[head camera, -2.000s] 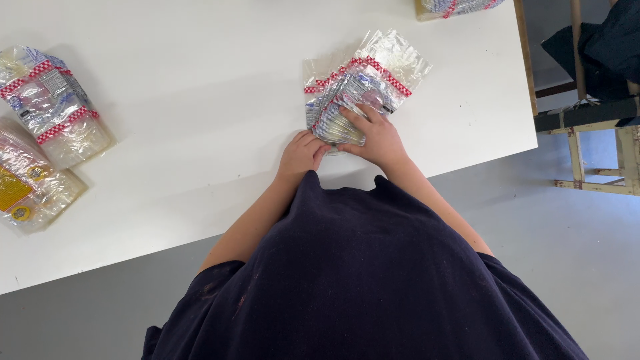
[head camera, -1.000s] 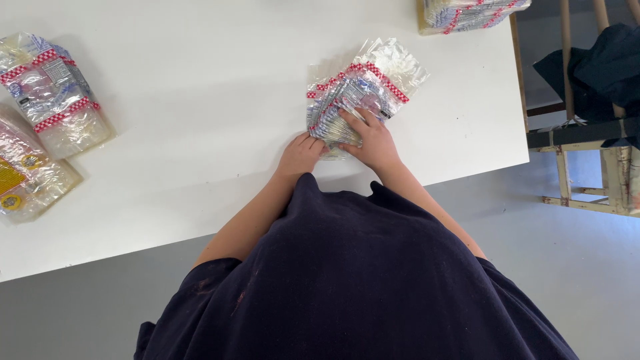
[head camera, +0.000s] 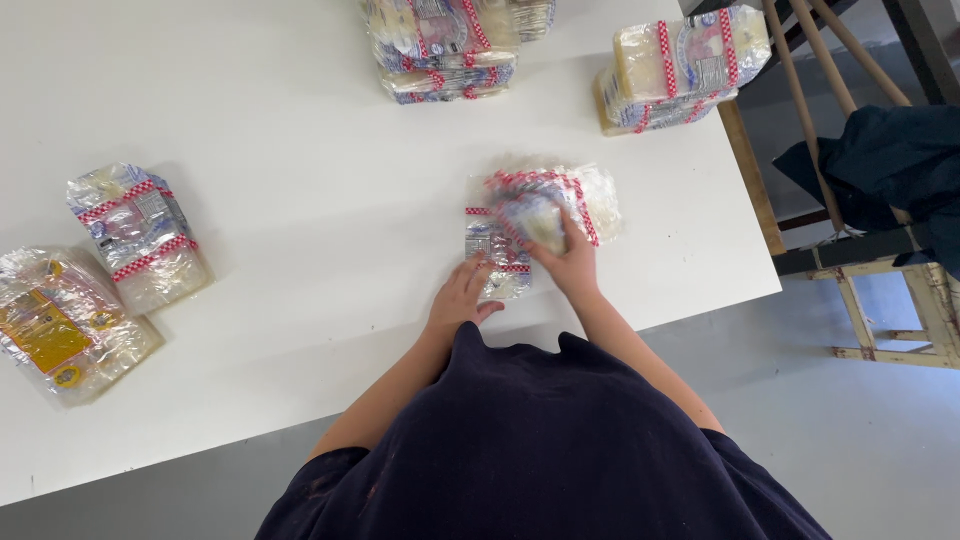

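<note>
My right hand (head camera: 566, 259) grips a fanned bundle of clear plastic bags (head camera: 589, 199) with red checkered bands, blurred by motion and tilted to the right. Under and left of it, a flat plastic bag (head camera: 477, 232) with the same print lies on the white table. My left hand (head camera: 461, 292) rests its fingertips on the lower left part of this flat bag, thumb apart and palm low, not closed around anything.
Printed bags stand in stacks at the top middle (head camera: 442, 45) and top right (head camera: 675, 67) of the white table (head camera: 285, 187). At left lie another banded stack (head camera: 142, 232) and a yellow-labelled stack (head camera: 67, 322). Beyond the right edge is a worn stool (head camera: 862, 315) with dark cloth (head camera: 885, 169).
My right hand has lifted the bundle off to the right, uncovering the flat bag. My left hand's fingers have spread onto that bag. The view has shifted, showing more stacks at the top.
</note>
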